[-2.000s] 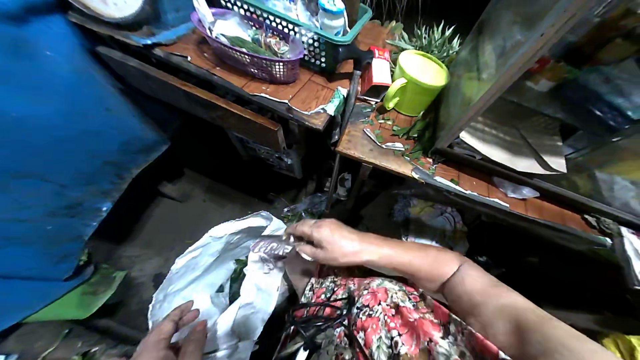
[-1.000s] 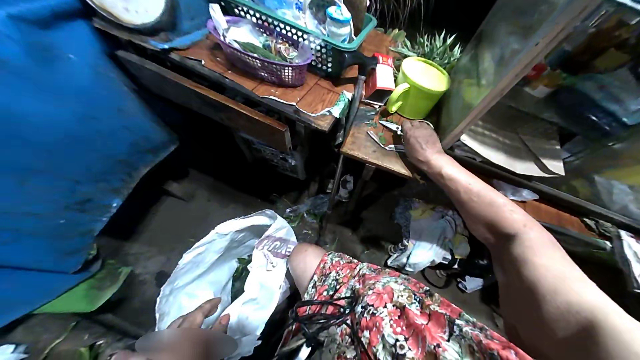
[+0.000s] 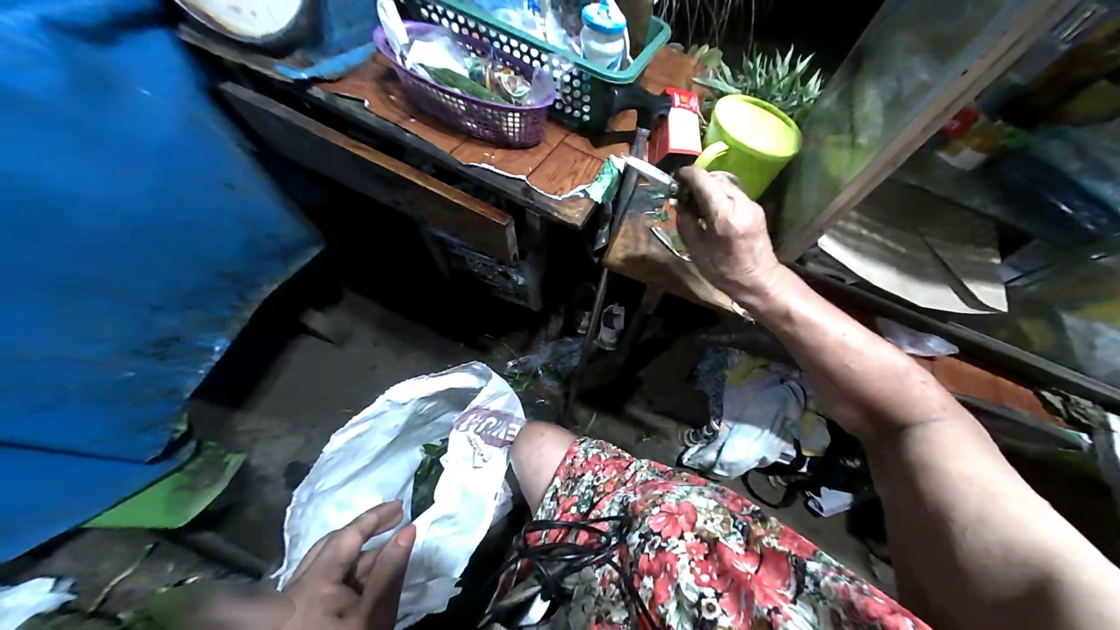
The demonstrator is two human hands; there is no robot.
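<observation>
My right hand [image 3: 722,223] is closed on a small tool with a short pale metal blade [image 3: 649,171], which looks like a knife, above the small wooden table [image 3: 652,262]. A lime-green mug [image 3: 757,144] and a red and white box [image 3: 677,131] stand just behind it. My left hand [image 3: 354,569] has its fingers apart at the near rim of a white woven sack [image 3: 385,437] and holds nothing that I can see. Green leaves [image 3: 429,477] lie inside the sack.
A purple basket [image 3: 472,114] and a green basket [image 3: 652,52] stand on the table at the back. Blue tarpaulin [image 3: 131,219] hangs at the left. A glass-fronted cabinet [image 3: 910,122] is at the right, with cloth [image 3: 761,429] on the ground below. Black cords [image 3: 569,551] lie on the floral garment.
My right hand has moved from the sack's rim to the small table and has picked up the bladed tool there. My left hand has stayed near the sack.
</observation>
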